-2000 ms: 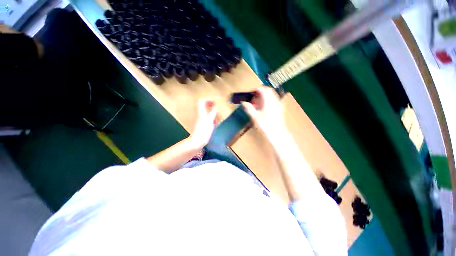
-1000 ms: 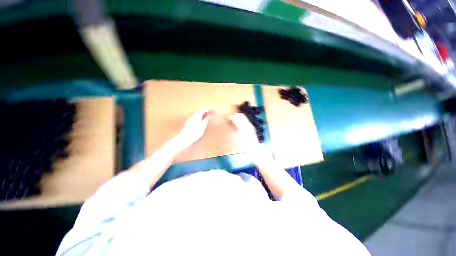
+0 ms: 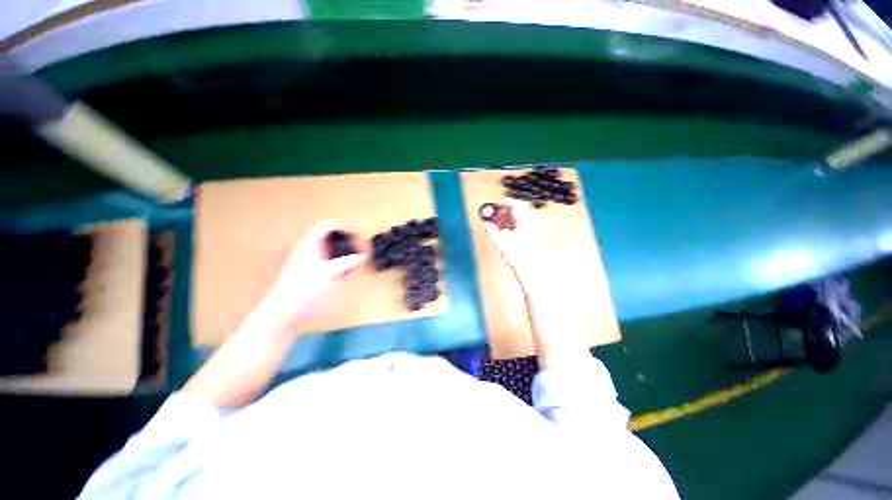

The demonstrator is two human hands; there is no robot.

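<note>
My left hand (image 3: 318, 269) holds a short black housing (image 3: 339, 244) between thumb and fingers over the middle board (image 3: 254, 225). Just right of it, a cluster of black housings (image 3: 406, 250) lies at the board's right side. My right hand (image 3: 511, 234) is over the right-hand board (image 3: 553, 283) with its fingertips on a black ring (image 3: 489, 211), whose open centre shows. A cluster of small black rings (image 3: 541, 186) lies at that board's top, beside my right fingers. The held pieces are slightly blurred.
The left-hand board (image 3: 115, 322) holds dense black pieces, above another board's edge. A blue-edged bin of small dark parts (image 3: 511, 376) shows below the bench near my lap. A yellowish-wrapped post (image 3: 122, 156) stands at the upper left. A stool (image 3: 778, 332) stands at right.
My view has swung right from the left-hand board. My left hand now holds a black housing; my right hand has moved from the middle board's cluster to the right-hand board and a ring.
</note>
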